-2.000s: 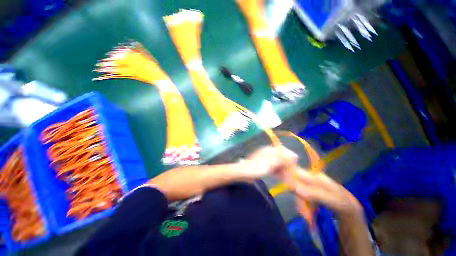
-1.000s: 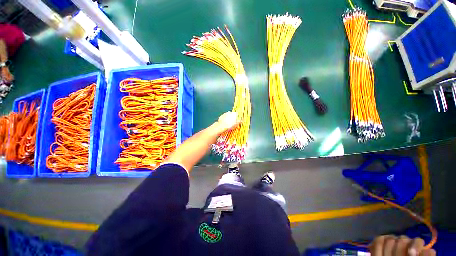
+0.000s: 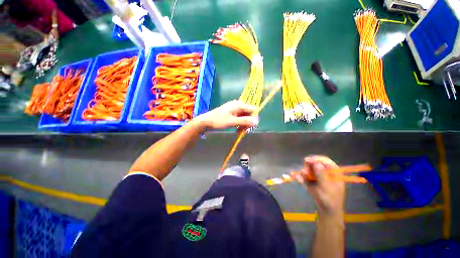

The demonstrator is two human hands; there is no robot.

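My left hand [image 3: 234, 115] is at the bench's front edge, closed on a thin yellow-orange lead [image 3: 232, 152] that runs diagonally past both sides of it. Behind it lies the left straight wire bundle [image 3: 256, 75], its lower end partly hidden by the hand. My right hand [image 3: 323, 176], slightly blurred, is over the aisle in front of the bench, gripping an orange cable assembly [image 3: 353, 170] that sticks out both sides, with a pale tip at its left. A second wire bundle [image 3: 291, 75] and a third [image 3: 370, 65] lie flat on the bench, each pinched at the middle.
Blue bins [image 3: 206, 85] of orange coils stand in a row at left, with a loose coil pile [image 3: 38, 99] beyond. A dark tie bundle [image 3: 324, 77] lies between wire bundles. A blue-white machine [image 3: 438, 38] is at right; a blue stool [image 3: 409, 182] is below. A person's arm [image 3: 54, 22] shows far left.
My left hand has lifted a lead from the left bundle toward the bench edge. My right hand has come up and inward from the lower right with the orange cable.
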